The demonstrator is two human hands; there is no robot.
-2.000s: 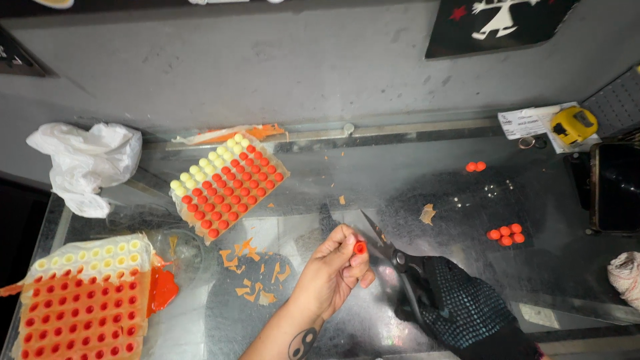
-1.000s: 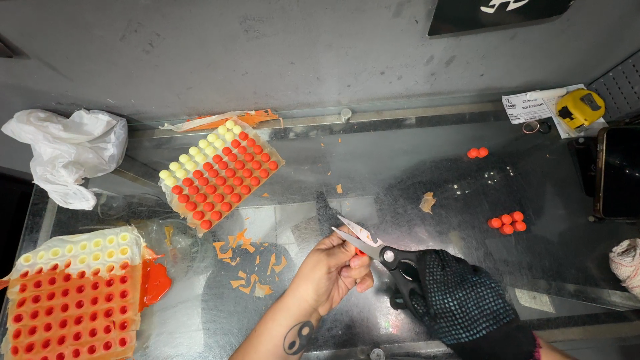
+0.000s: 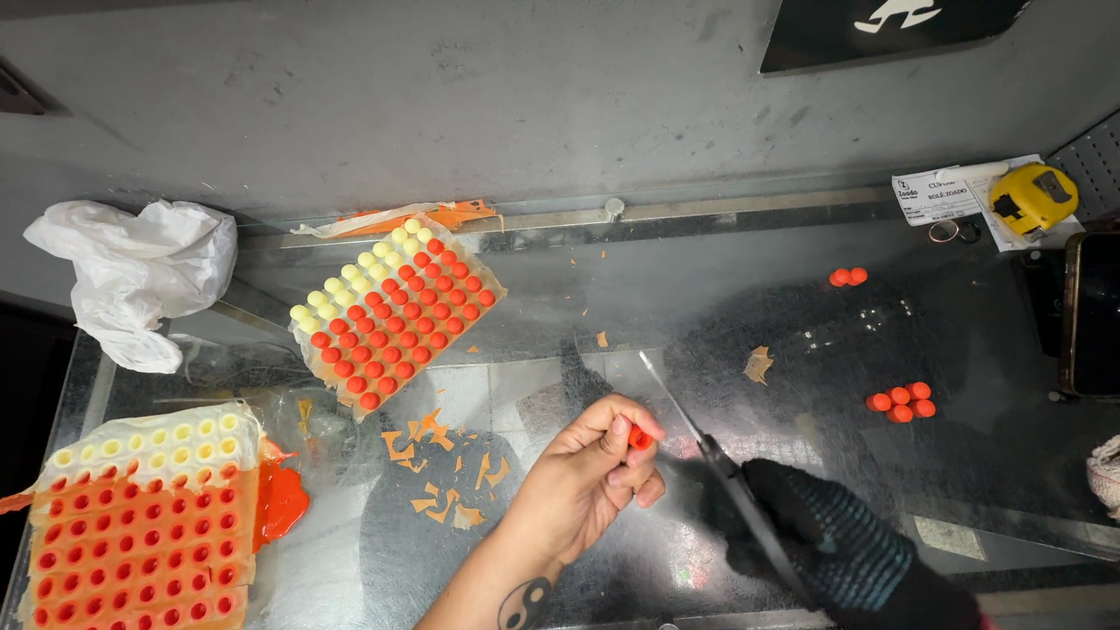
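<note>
Between its thumb and fingers, my bare left hand [image 3: 604,459] pinches a small red rubbery piece [image 3: 640,437] with a hollow end. My right hand [image 3: 827,534], in a black glove with blue dots, holds black-handled scissors [image 3: 713,446]; the blades are seen edge-on and point up-left, just right of the left hand. Left of the left hand lie thin orange scraps [image 3: 446,503]. Farther back is a sheet of red and pale yellow domes [image 3: 398,315]. A second sheet with red and yellow hollows [image 3: 144,525] lies at the lower left. Several loose red pieces [image 3: 901,402] stand at the right.
A crumpled white plastic bag [image 3: 140,271] is at the back left. Orange residue [image 3: 280,503] touches the lower-left sheet. At the back right are a yellow tape measure [image 3: 1034,199], printed papers [image 3: 936,197], rings [image 3: 943,231] and a phone [image 3: 1092,315]. Two red pieces [image 3: 849,276] sit nearer the back.
The scissor blades, which were at the red piece in my left hand a second ago, are now away from it to the right and turned edge-on. My left hand still pinches the piece.
</note>
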